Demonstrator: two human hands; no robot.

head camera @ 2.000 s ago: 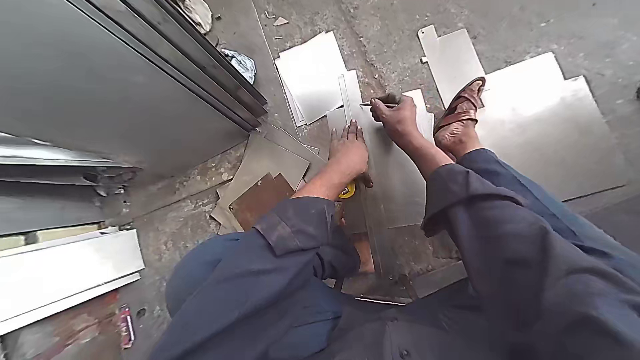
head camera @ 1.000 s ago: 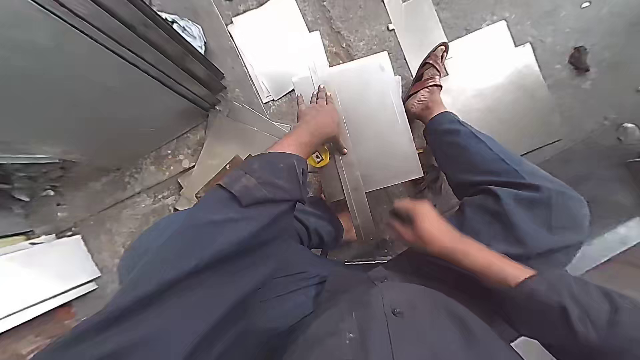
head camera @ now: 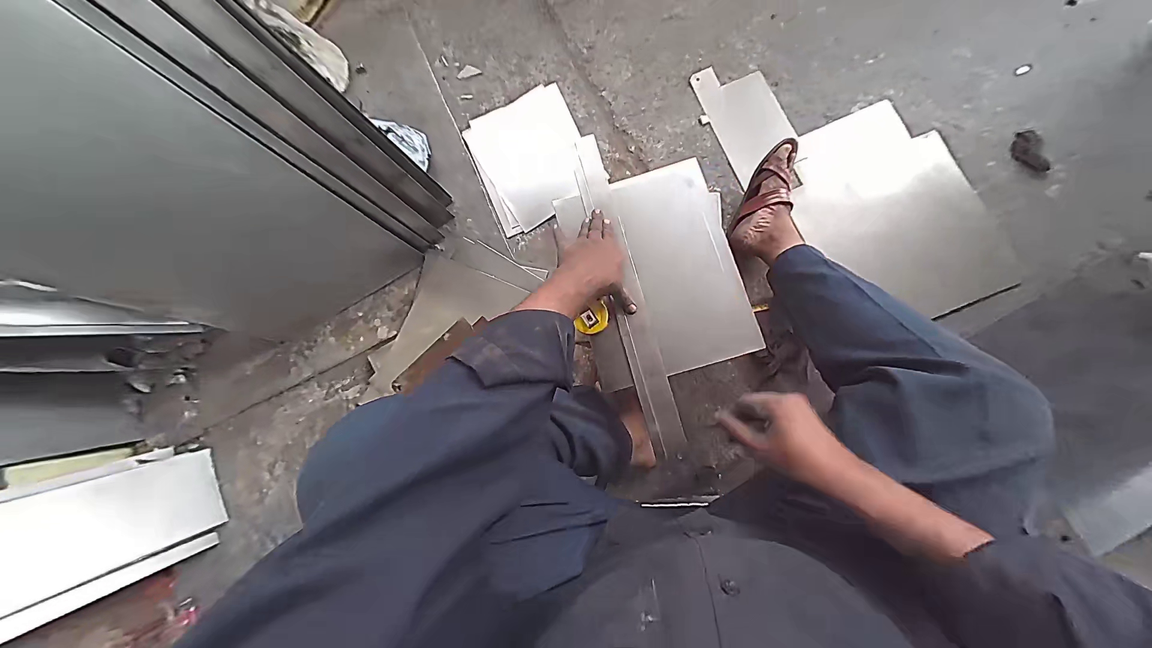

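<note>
My left hand [head camera: 594,265] lies pressed on a long narrow metal strip [head camera: 650,369], its fingers spread. The strip runs along the left part of a rectangular metal sheet [head camera: 697,279] on the ground. Just below that hand sits a yellow tape measure [head camera: 591,318], partly hidden by my sleeve. My right hand [head camera: 778,434] hovers near my lap, right of the strip's near end, its fingers curled and slightly blurred. Whether something thin is between those fingers cannot be told.
Stacked metal sheets [head camera: 526,157] lie ahead; more sheets [head camera: 909,216] spread beyond my sandalled foot [head camera: 765,202]. Large upright metal panels [head camera: 207,162] stand at the left. Long pale metal pieces [head camera: 108,531] lie at the lower left, and a dark lump [head camera: 1029,151] at the right.
My right hand was over the sheet with a thin pointed tool two seconds ago; it has come back towards my lap. My left hand has stayed on the strip.
</note>
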